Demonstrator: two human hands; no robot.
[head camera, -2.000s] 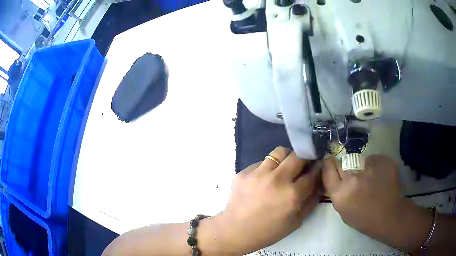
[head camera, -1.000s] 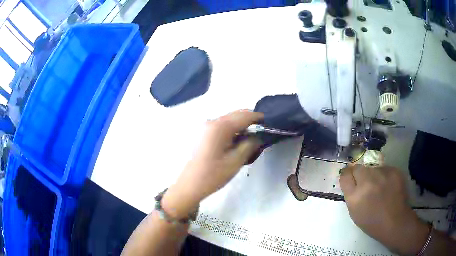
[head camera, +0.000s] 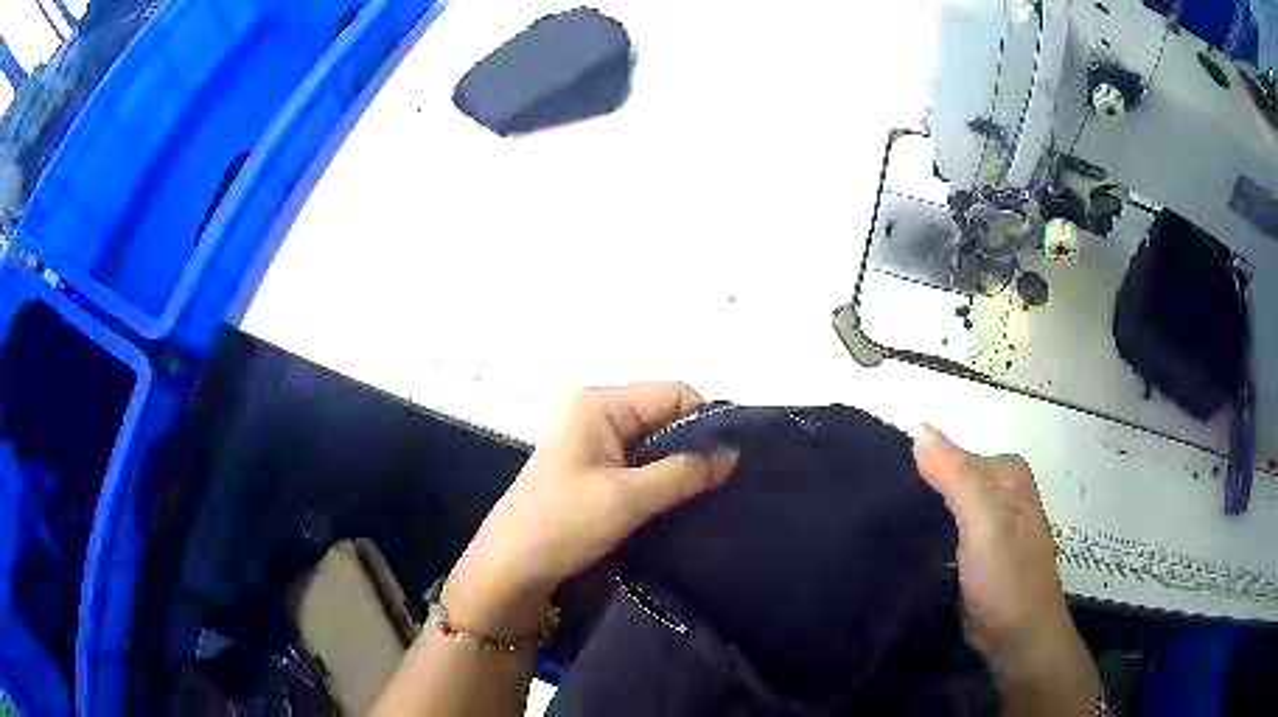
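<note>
A black fabric pouch (head camera: 799, 525) with a pale zipper line along its upper left edge is held between both hands at the front edge of the table. My left hand (head camera: 596, 483) grips its left side, thumb on top. My right hand (head camera: 992, 525) holds its right edge. Another short pale zipper line shows lower left, against dark cloth. The sewing machine needle area (head camera: 998, 231) is up and to the right, apart from the hands, with no hand at it.
A dark rounded panel (head camera: 550, 70) lies at the table's far side. Stacked black pieces (head camera: 1184, 315) and a slim purple stick (head camera: 1239, 455) are right of the needle. Blue bins stand left; the nearer bin (head camera: 119, 350) holds black pieces. A beige object (head camera: 351, 630) is below the table edge.
The pouch has come away from the needle toward the wearer. My right hand has left the needle area and now holds the pouch with my left. The view has shifted downward.
</note>
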